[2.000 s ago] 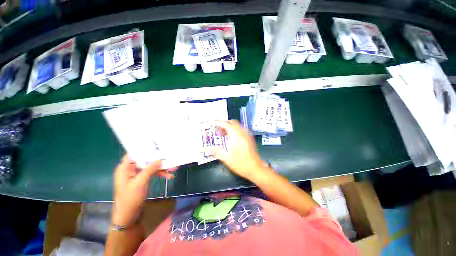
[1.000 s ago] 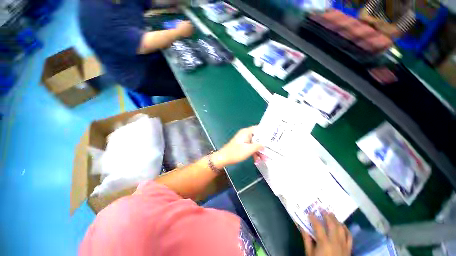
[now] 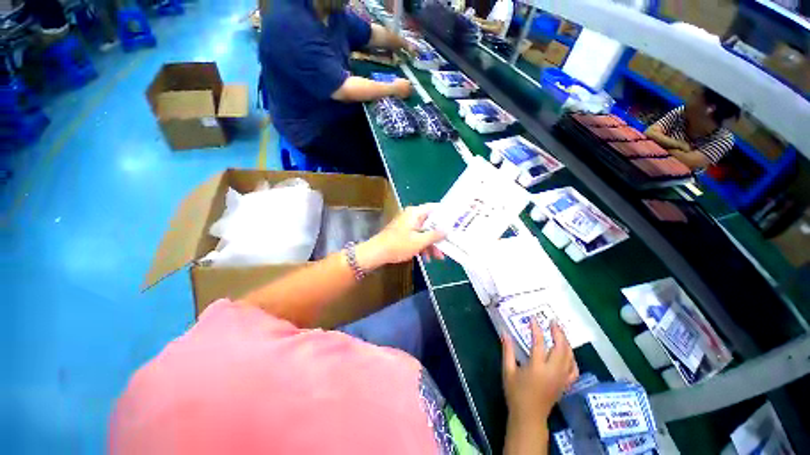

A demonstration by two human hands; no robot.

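My left hand (image 3: 414,235) holds the near edge of a white printed leaflet (image 3: 475,213), which is lifted at a tilt over the bench. More white leaflets (image 3: 524,262) lie flat under and beside it. My right hand (image 3: 540,363) has its fingers on a small printed card (image 3: 530,318) on top of the leaflets; whether it grips the card or only presses it is hard to tell. A blue-edged pile of cards (image 3: 622,413) lies beside my right hand. White trays (image 3: 582,222) with blue packs and cards stand in a row on the green belt.
An open carton (image 3: 293,293) with a white bundle (image 3: 271,227) stands left of the bench. Dark bagged bundles (image 3: 397,120) lie farther along, by a worker in dark blue (image 3: 306,75). A pale metal post (image 3: 746,387) crosses at lower right. Reddish-brown blocks (image 3: 631,147) sit across the line.
The view has swung left along the line since the oldest frame. The leaflet in my left hand is now raised off the others. My right hand has moved from the card's side to over it.
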